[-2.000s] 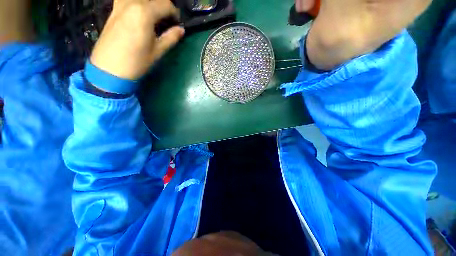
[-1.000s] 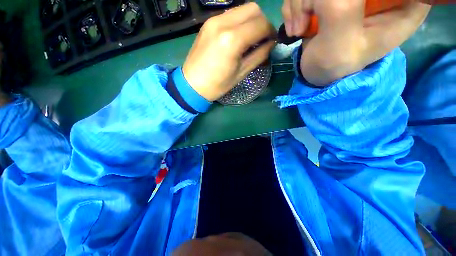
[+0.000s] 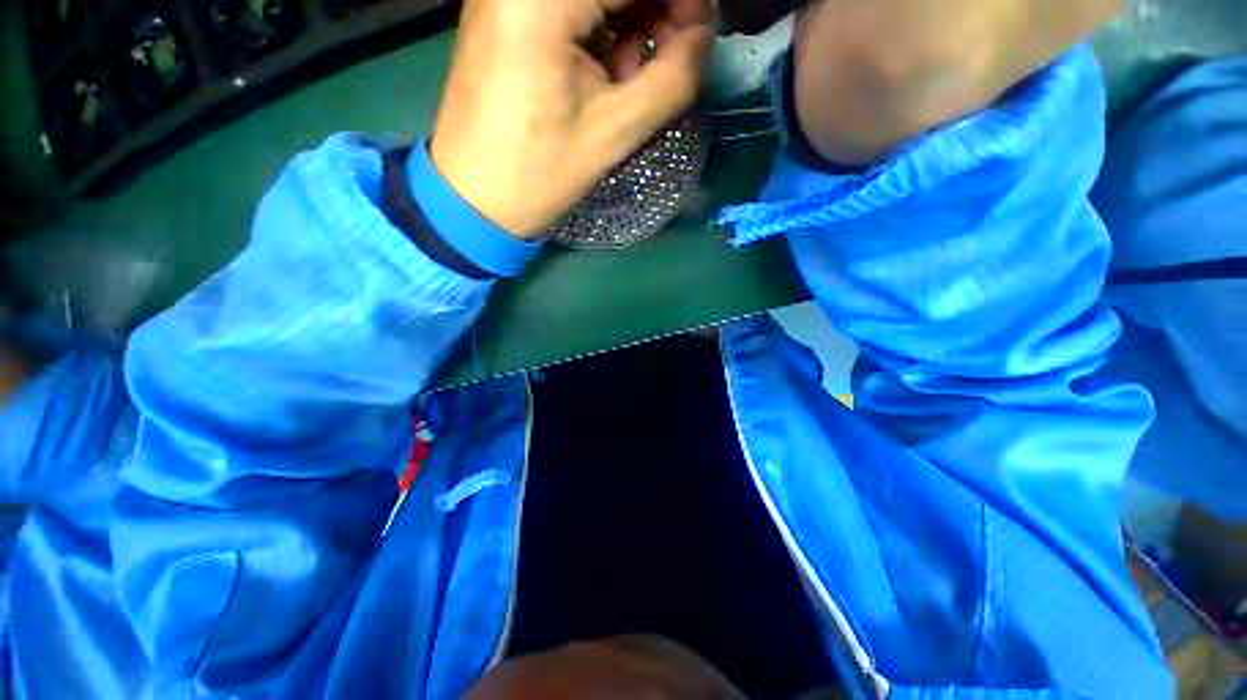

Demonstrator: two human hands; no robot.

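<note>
My left hand (image 3: 540, 116) is bent over the round screw plate (image 3: 636, 192), thumb and fingers closed around a small dark thing with a glint, apparently a device unit (image 3: 648, 49), mostly hidden. My right hand (image 3: 916, 69) is cut off by the top edge, its fingers out of view. The dark nose of the electric screwdriver (image 3: 752, 14) shows at the top edge beside my left fingertips; its handle is out of view. Whether the tip touches the unit cannot be seen. A blue strap (image 3: 465, 212) is around my left wrist.
The green bench mat (image 3: 342, 103) has its front edge close to my body. A black parts tray (image 3: 226, 103) with pockets holding units lies at the upper left. Blue sleeves of other people show at the far left (image 3: 55, 424) and right (image 3: 1183, 205).
My left hand went from beside the tray to over the screw plate and closed. The view has since shifted, so hands and plate sit higher and further left; the orange handle left view.
</note>
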